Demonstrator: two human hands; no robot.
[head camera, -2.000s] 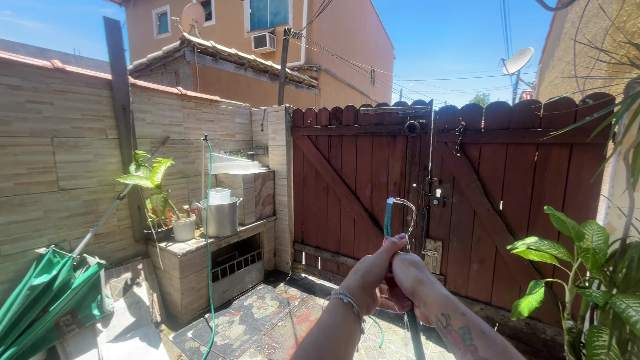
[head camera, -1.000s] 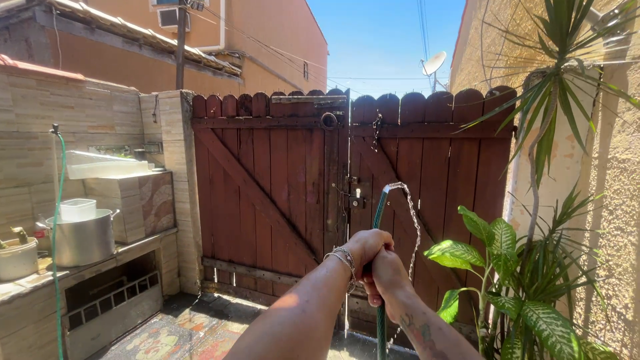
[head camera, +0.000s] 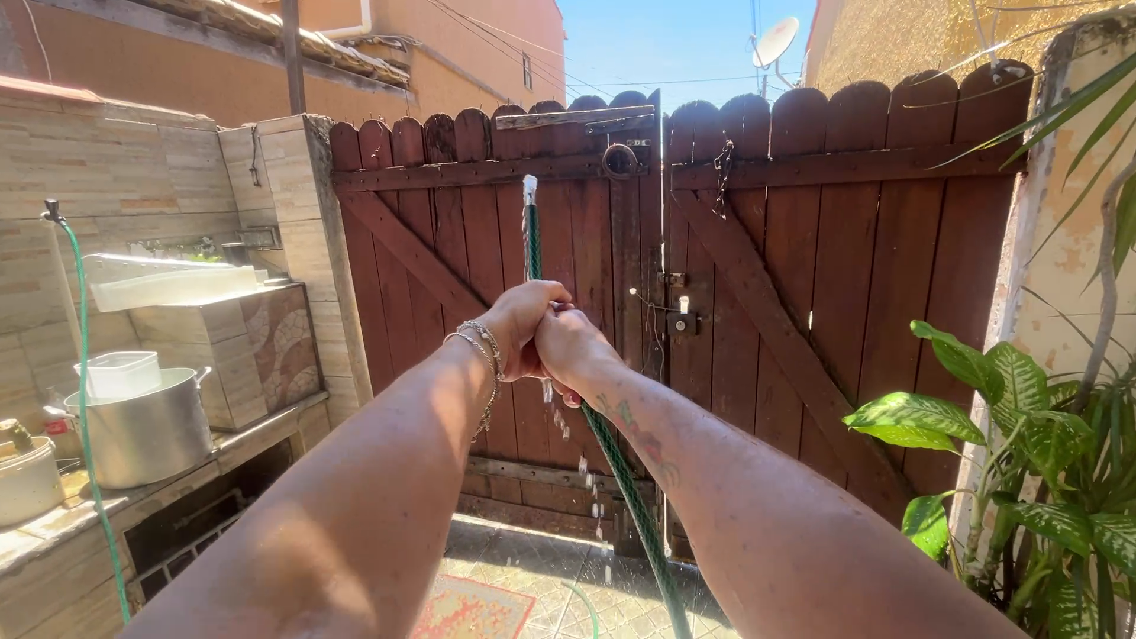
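Observation:
My left hand (head camera: 515, 327), with bracelets at its wrist, and my right hand (head camera: 572, 348) are clasped together around a green garden hose (head camera: 635, 506) in the middle of the head view. The hose's upper end points up above my hands, with water at its mouth. Drops of water (head camera: 586, 475) fall below my hands. From under my right hand the rest of the hose runs down to the bottom edge. Behind my hands stands a dark red wooden gate (head camera: 816, 231) with a padlock (head camera: 682, 321). My fingers partly hide one another.
A metal pot (head camera: 146, 435) holding a plastic container (head camera: 122, 374) stands on the tiled counter (head camera: 257, 435) at left, beside a bucket (head camera: 28, 484). A thinner green hose (head camera: 86, 426) hangs there. Leafy plants (head camera: 1021, 444) grow at right. A patterned mat (head camera: 475, 608) lies on the tiled floor.
The view has swung right and moved nearer the gate. Water that curved over to the right of my hands a second ago now stands at the hose's mouth, and drops fall below them. Both hands still grip the hose.

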